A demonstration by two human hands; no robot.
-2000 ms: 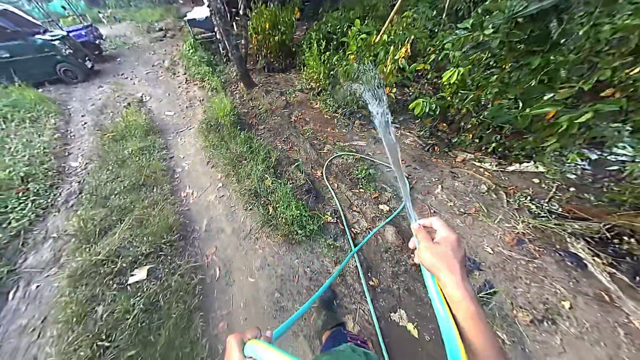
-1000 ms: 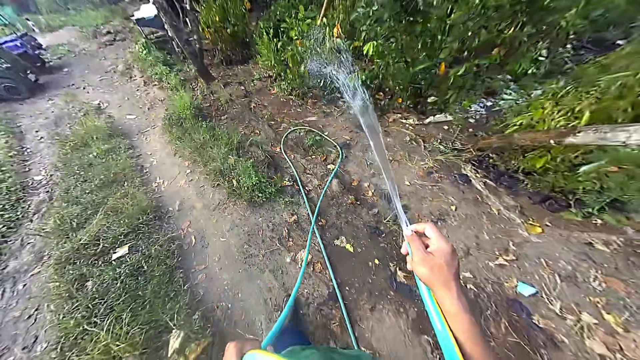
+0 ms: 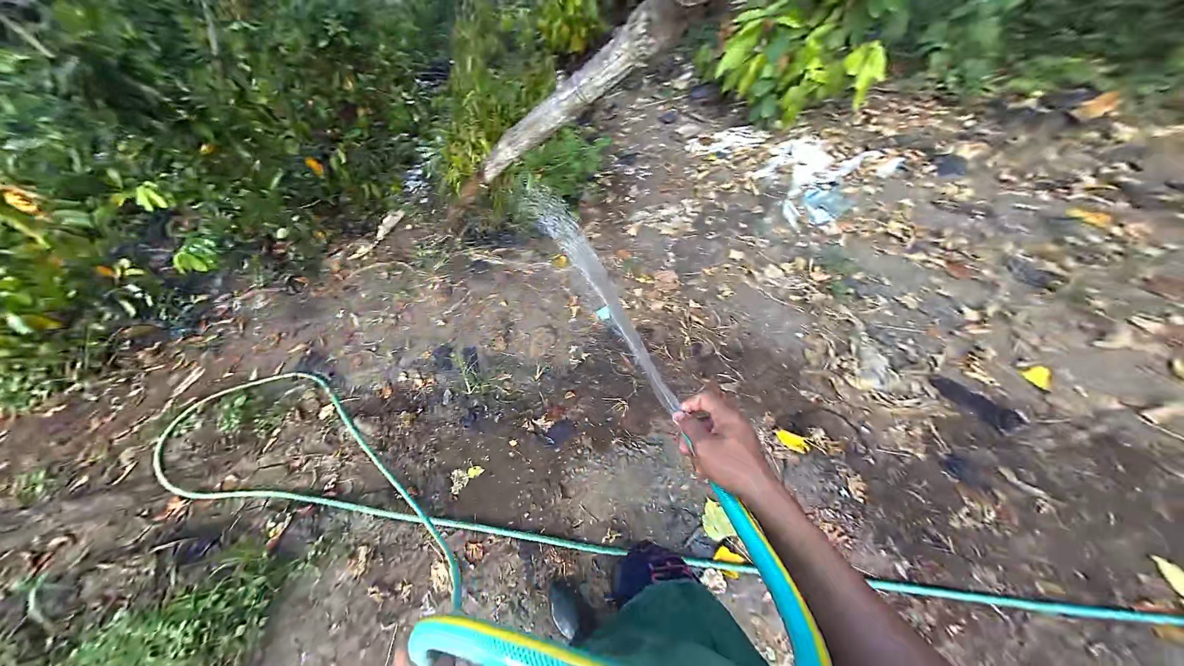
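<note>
My right hand [image 3: 721,444] grips the end of a teal garden hose [image 3: 777,583] with a yellow stripe. From its tip a stream of water [image 3: 606,287] shoots up and to the left across the ground. Only a sliver of my left hand [image 3: 403,655] shows at the bottom edge, against another bend of the hose; most of it is hidden. The rest of the hose lies on the soil in a loop at the left and runs off to the right, passing by my shoes.
A bare tree trunk [image 3: 592,83] leans over the ground ahead, with bushes [image 3: 277,120] at the left. White and bluish litter [image 3: 814,176] lies at the upper right among dry leaves. A grass patch [image 3: 185,615] is at the lower left.
The view has swung right, away from the track and the vehicle. The water stream now lands near the leaning trunk. Both hands stay at the hose.
</note>
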